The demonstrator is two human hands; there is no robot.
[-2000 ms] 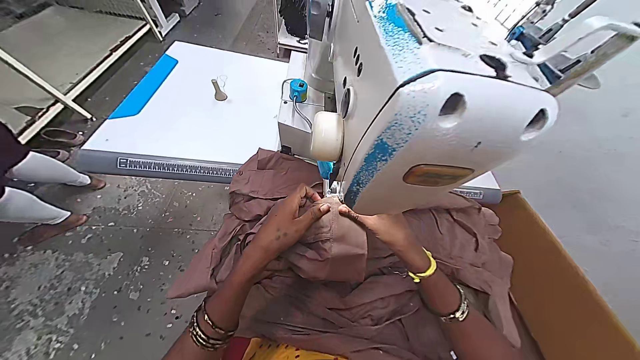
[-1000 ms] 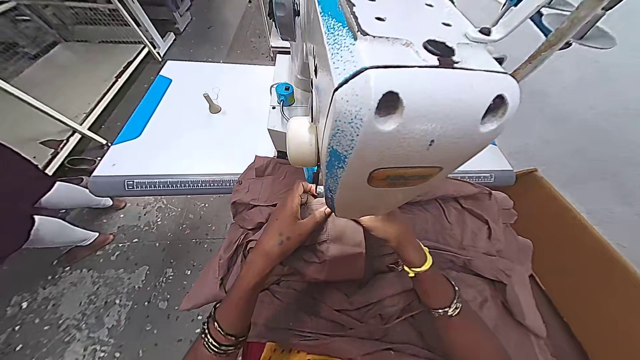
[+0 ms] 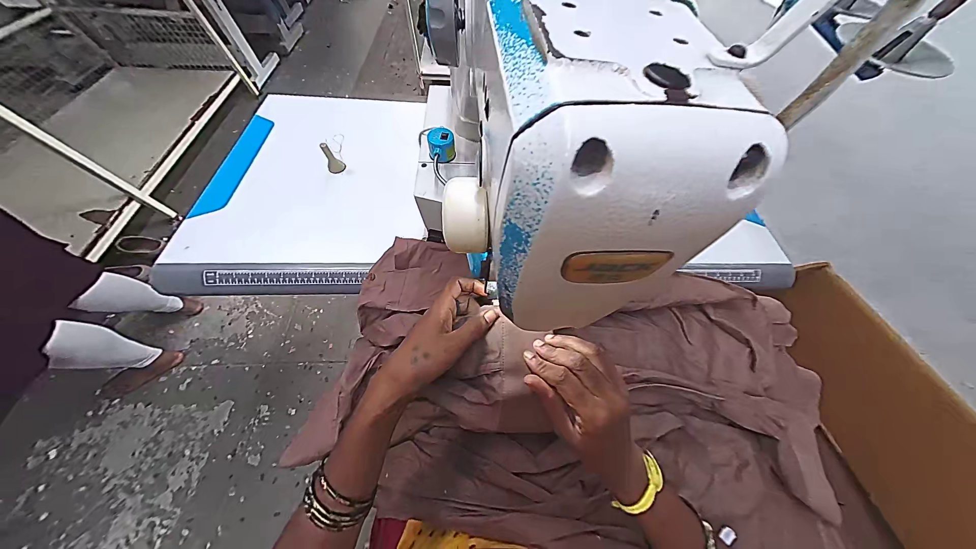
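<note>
Brown fabric [image 3: 473, 465] lies bunched under the head of a white and blue industrial sewing machine [image 3: 610, 175] and over my lap. My left hand [image 3: 431, 339] pinches the fabric beside the needle area, thumb on top near a stitched seam line. Just right of the seam, my right hand [image 3: 583, 389] rests on the fabric with its fingers bent and close together; whether it grips any cloth cannot be made out. The machine head hides most of the needle and presser foot.
The white machine table [image 3: 305, 221] has a ruler along its front edge and a small cone-shaped object [image 3: 332, 158] on top. A cardboard box wall [image 3: 877, 396] stands at the right. At the left are a person's legs [image 3: 114, 305] and a metal-framed rack [image 3: 175, 168].
My right hand has come away from beside the needle area toward me and now lies on the fabric. My left hand stays near the needle area. The view has shifted somewhat.
</note>
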